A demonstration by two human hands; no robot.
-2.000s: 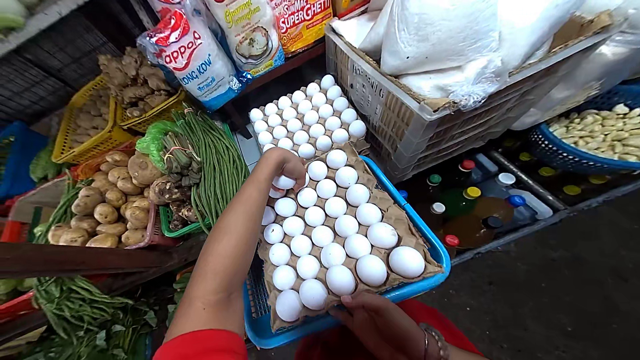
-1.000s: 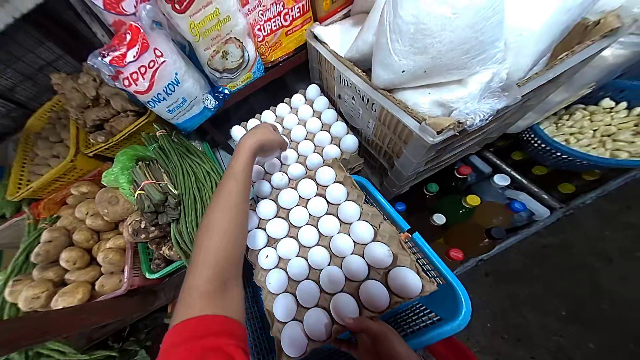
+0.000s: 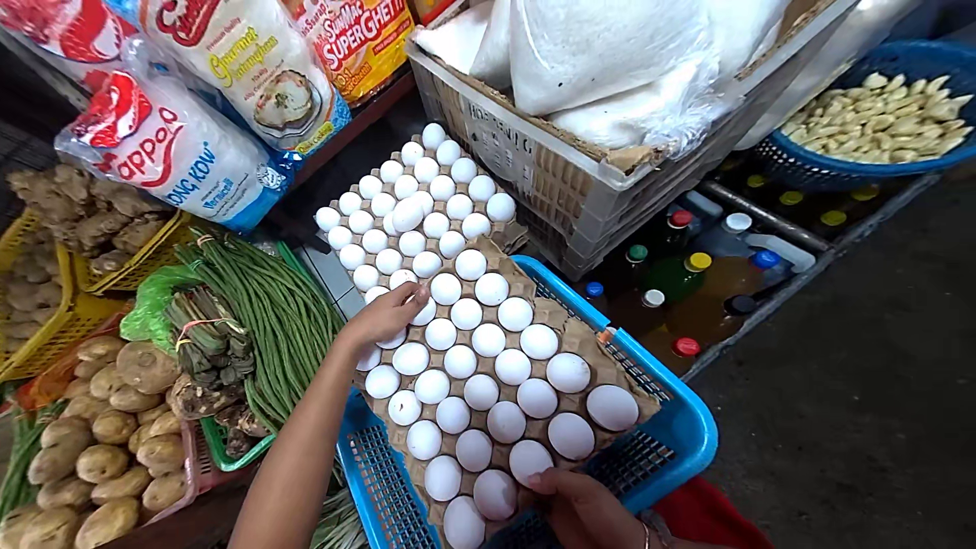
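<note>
A cardboard egg tray [image 3: 545, 305] full of white eggs, with a few bare cups along its right side, lies tilted over a blue plastic basket [image 3: 690, 435]. My right hand [image 3: 583, 503] grips its near edge, the thumb by an egg. At the tray's far left part, my left hand [image 3: 389, 313] has its fingertips at an egg; whether it grips that egg is unclear. Beyond, a second egg tray [image 3: 507, 229] of white eggs adjoins the first, with one egg [image 3: 408, 214] resting on top of the others.
Potatoes [image 3: 114, 423], long green beans [image 3: 267, 328] and ginger [image 3: 84, 206] are at left. Noodle packs [image 3: 175, 152] stand behind. On the right are a plastic crate [image 3: 526, 156] with white bags, capped bottles [image 3: 686, 278] and a blue basket [image 3: 846, 164] of peeled garlic cloves.
My left hand has drawn back from the far tray, where it was one second ago, to the near tray's far left part. An egg now rests on top of the far tray's eggs.
</note>
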